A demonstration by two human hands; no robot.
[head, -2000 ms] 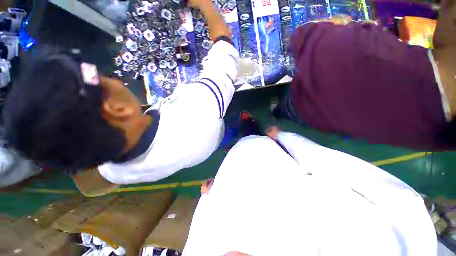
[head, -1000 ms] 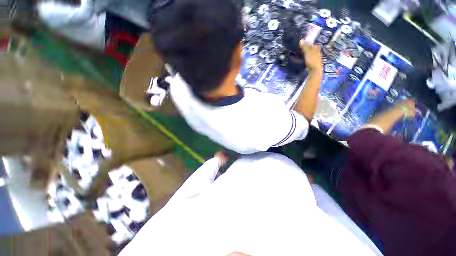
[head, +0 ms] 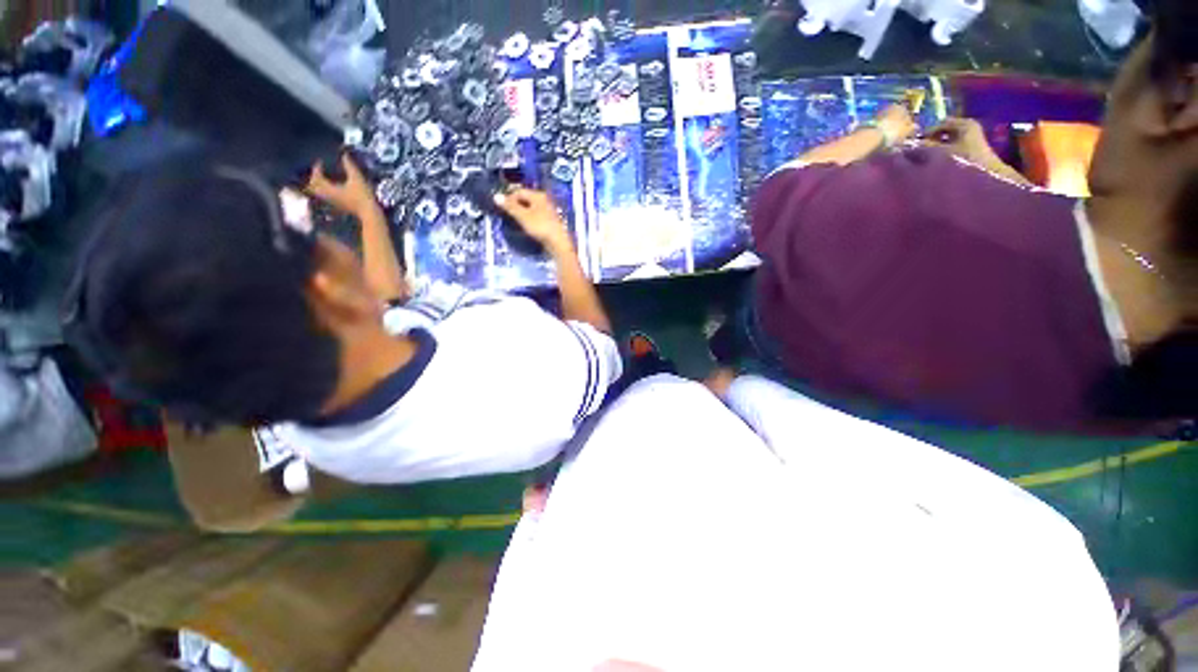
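Observation:
Nearest in front is a bench with a blue printed work mat (head: 640, 184). A large heap of small round metal-looking parts (head: 453, 125) lies on its left part. A small bit of skin, apparently my left hand (head: 532, 500), shows at the left edge of my white clothing. Another small bit, apparently my right hand (head: 719, 381), shows near the end of a white sleeve. Both are mostly hidden, and I cannot see whether they hold anything. A seated person in white (head: 447, 394) has both hands at the heap, one by a dark part.
A person in a maroon top (head: 920, 282) sits at the right, hands over the bench. Brown cartons (head: 302, 597) stand at the lower left, one with white parts inside. A brown stool or carton (head: 223, 479) is behind the person in white. Yellow lines cross the green floor (head: 394, 523).
The view swung left towards the cartons, then back to the bench. The person in white now has both hands at the heap.

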